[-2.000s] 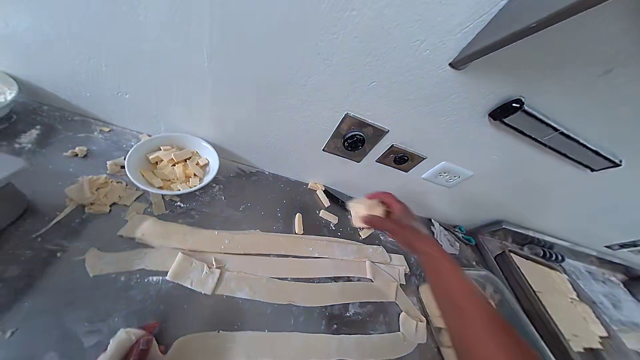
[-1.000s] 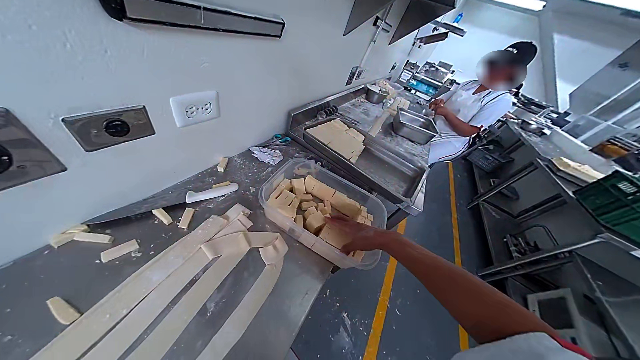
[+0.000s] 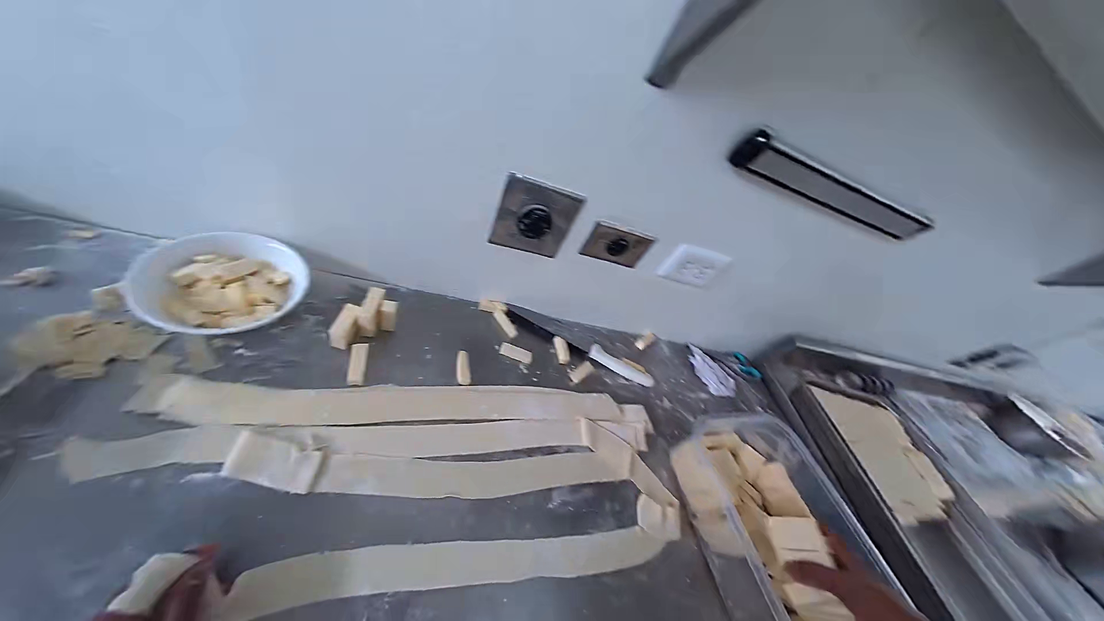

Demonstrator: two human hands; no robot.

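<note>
At the lower left edge, blurred, my left hand [image 3: 185, 591] holds a pale dough-covered piece [image 3: 153, 582] at the end of the lowest dough strip [image 3: 448, 565]. My right hand [image 3: 841, 578] is in a clear plastic container [image 3: 742, 526], its fingers against pale yellow, cheese-like blocks [image 3: 795, 539]; whether it grips one I cannot tell. More long dough strips [image 3: 388, 405] lie across the metal counter, one with a folded piece [image 3: 272, 461] on it. Upright blocks [image 3: 366, 315] stand right of a white bowl [image 3: 220, 323] of cut pieces. Small sticks [image 3: 515, 353] lie near the wall.
A large knife with a white handle [image 3: 621, 366] lies by the wall. Beside it are a crumpled cloth or paper [image 3: 711, 371] and teal-handled scissors [image 3: 746, 366]. Dough scraps [image 3: 82, 345] lie at the left. A metal tray with dough sheets [image 3: 880, 448] is on the right.
My right hand held a block near the knife two seconds ago and is now in the container. Several blocks now stand beside the bowl. The view swung right to a co-worker, then back.
</note>
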